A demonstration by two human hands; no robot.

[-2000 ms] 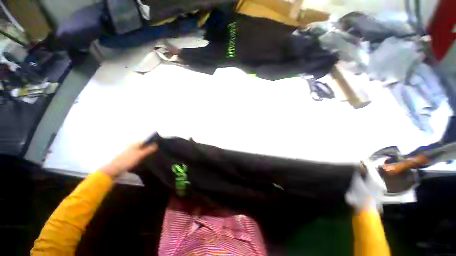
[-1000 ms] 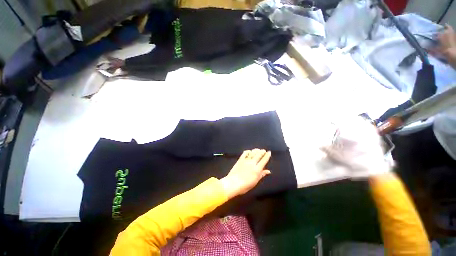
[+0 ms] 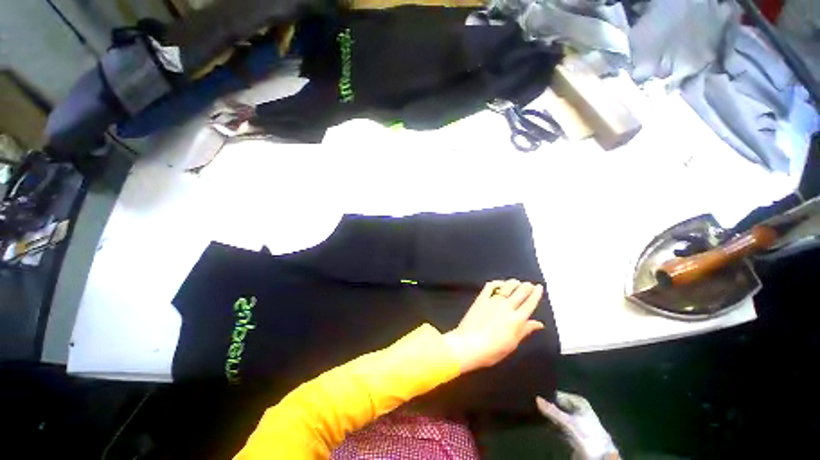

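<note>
A black garment body (image 3: 360,314) with green lettering lies spread on the white table at its front edge, its lower part hanging over. My bare left hand (image 3: 500,323) lies flat on its right part, below a small bright green mark (image 3: 408,282) on the seam. My gloved right hand (image 3: 580,427) is low, at the garment's lower right corner below the table edge; whether it pinches the cloth is not clear. The iron (image 3: 697,269), with an orange-brown handle, rests on the right table edge, untouched.
Black garment pieces (image 3: 423,67) with green lettering lie at the back. Open shears (image 3: 532,126) and a tan-grey block (image 3: 598,103) lie at back right, near crumpled grey-blue cloth (image 3: 737,90). A dark padded roll (image 3: 81,108) is at back left.
The garment went from being held up by both hands to lying spread. My left hand moved onto its right part. My right hand left the iron area for the garment's lower corner.
</note>
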